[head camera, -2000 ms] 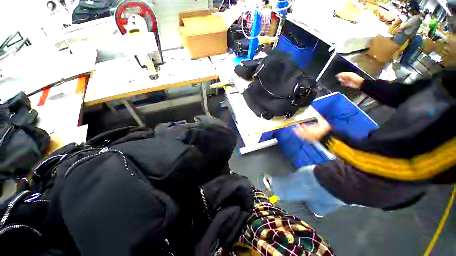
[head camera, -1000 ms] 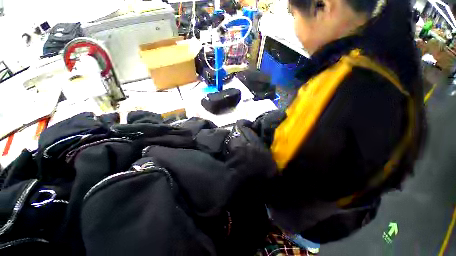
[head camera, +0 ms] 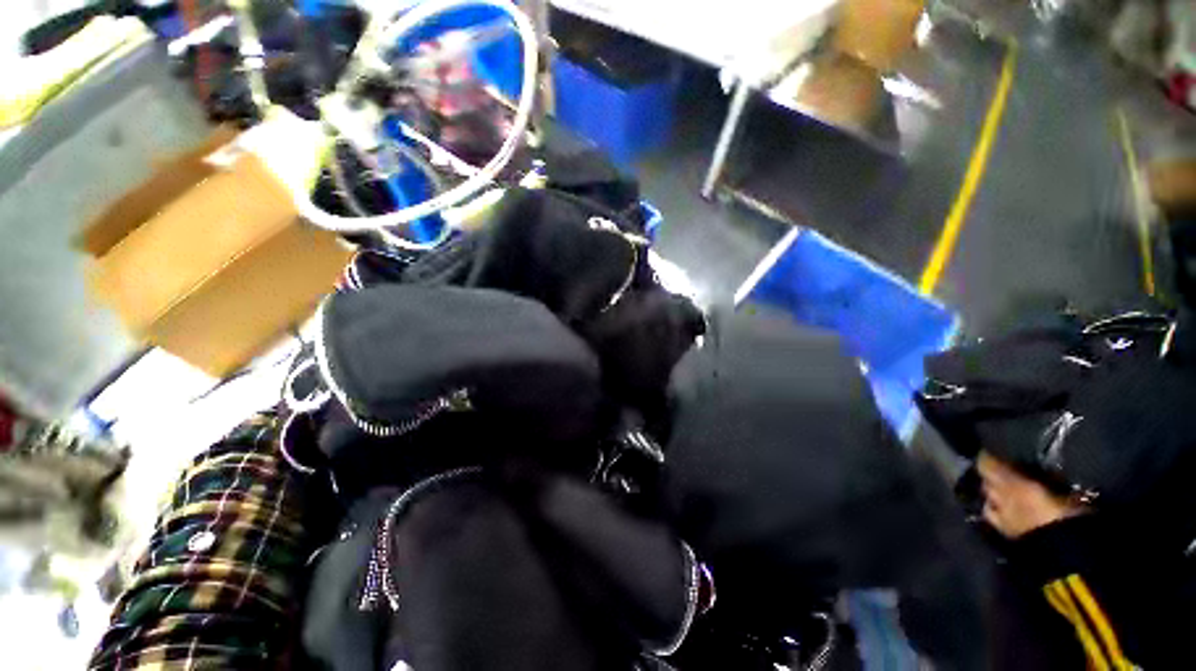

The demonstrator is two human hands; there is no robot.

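A large pile of semi-finished black backpacks [head camera: 459,347] with silver-white zippers fills the middle and bottom of the view, close in front of me. A plaid sleeve [head camera: 230,537] of my left arm lies against the pile's left side. My left hand is not seen; the bags hide where the sleeve ends. My right hand and arm are not seen either. The zippers curve around rounded bag panels, and parts of the pile are blurred.
At right, another person's hand [head camera: 1023,498] holds more black bags [head camera: 1115,406]. Beyond the pile are a blue crate [head camera: 839,302], an open brown carton [head camera: 217,269], a blue machine post [head camera: 413,184] with a white hose loop, and a yellow floor line [head camera: 971,171].
The view has swung right. The black pile now stands before the carton and hose. The other person has moved to the right edge, with black bags in hand. My plaid left sleeve has appeared.
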